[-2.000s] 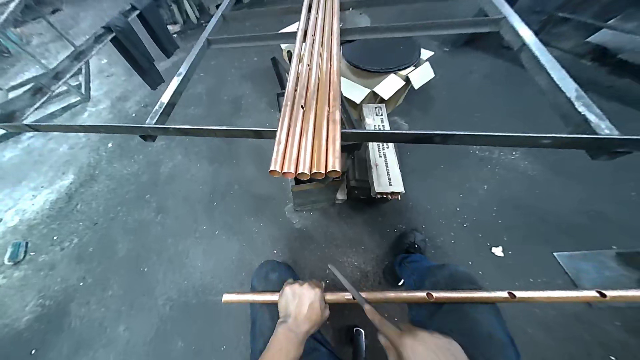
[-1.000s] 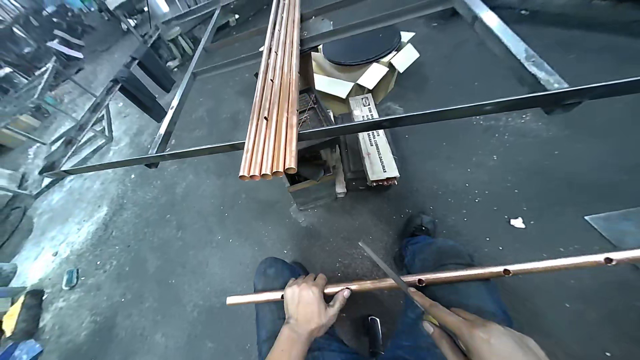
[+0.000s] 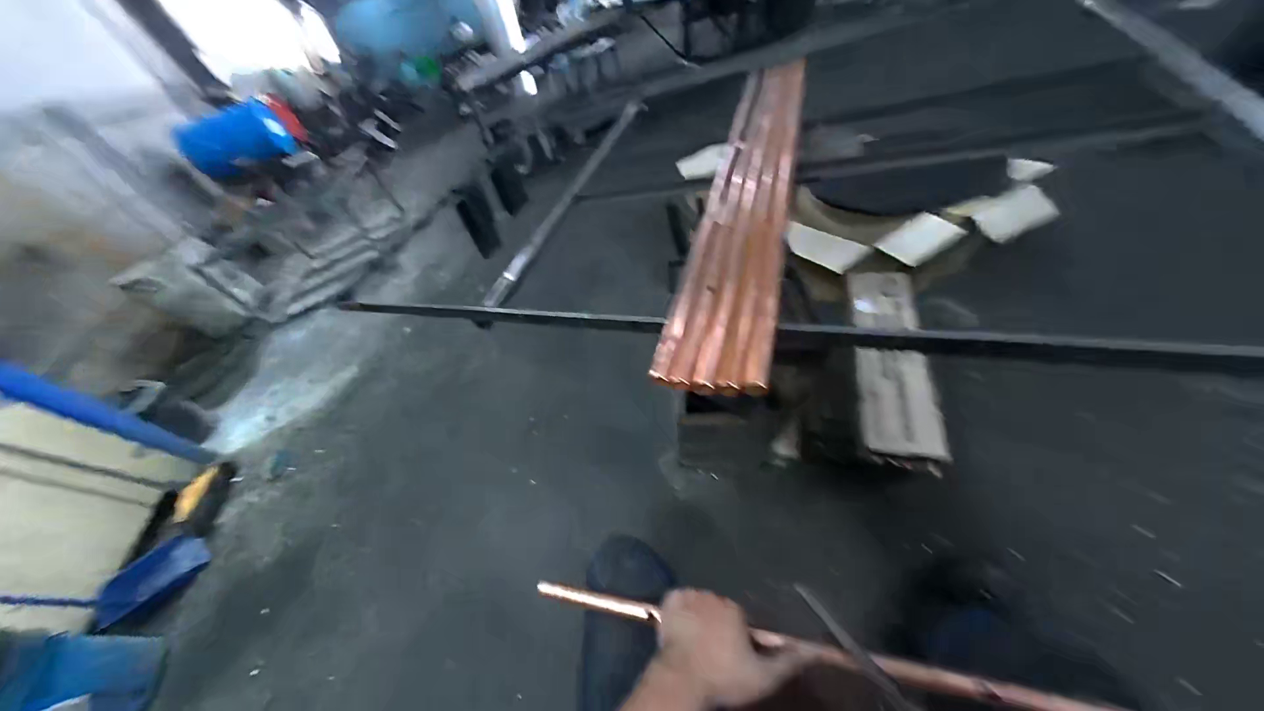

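Observation:
A copper pipe with holes along it lies across my legs at the bottom of the view, its left end tilted up. My left hand is closed around the pipe near that end. Just right of this hand, the blurred blade of a thin metal file slants across the pipe. The file's handle is cut off by the lower edge, and my right hand is out of view. Several more copper pipes lie side by side in front of me, over a dark metal bar.
The dark bar of a metal frame crosses ahead. Under and beside the pipe stack are a long carton and an opened round package with white flaps. At left stand a blue dustpan-like object and, farther off, a blue drum.
The view has swung strongly to the left, bringing the drum and wall into sight. My right hand has left the view. My left hand still holds the pipe.

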